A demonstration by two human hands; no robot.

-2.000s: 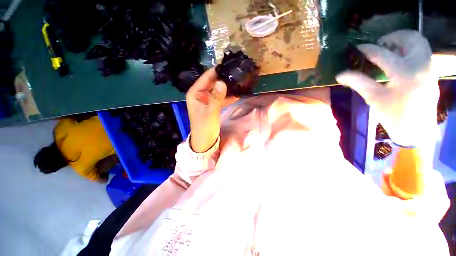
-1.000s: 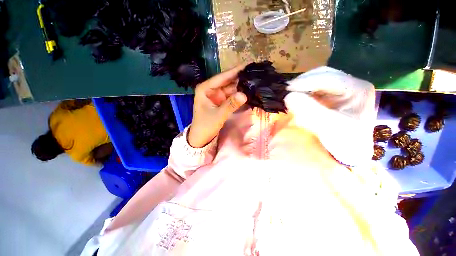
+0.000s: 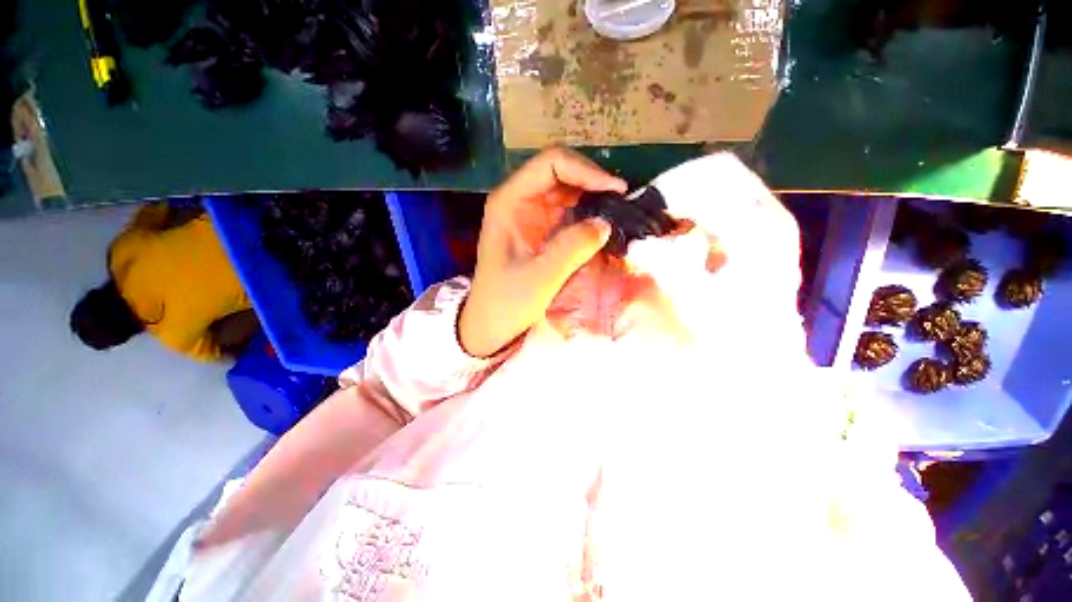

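A black petalled piece (image 3: 629, 221) is held in front of my chest, just below the bench edge. My left hand (image 3: 535, 253), bare, grips its left side with thumb and fingers. My right hand (image 3: 729, 241), in a white glove and strongly overexposed, closes on its right side; its fingers are hard to make out. Both hands cover much of the piece. The cardboard work pad (image 3: 641, 100) lies on the green bench beyond my hands, with the glue dish (image 3: 630, 14) at the top edge of the picture.
A heap of black pieces (image 3: 341, 71) and a yellow and black cutter (image 3: 100, 59) lie on the left of the bench. Below are a blue crate of black pieces (image 3: 329, 271) and a right-hand bin (image 3: 1023, 388) with several ridged balls (image 3: 937, 322). A person in yellow (image 3: 182, 282) is at left.
My gloved right hand has come from the right side of the bench to the piece, and both hands now cover more of it. The view has shifted, moving the dish to the top edge.
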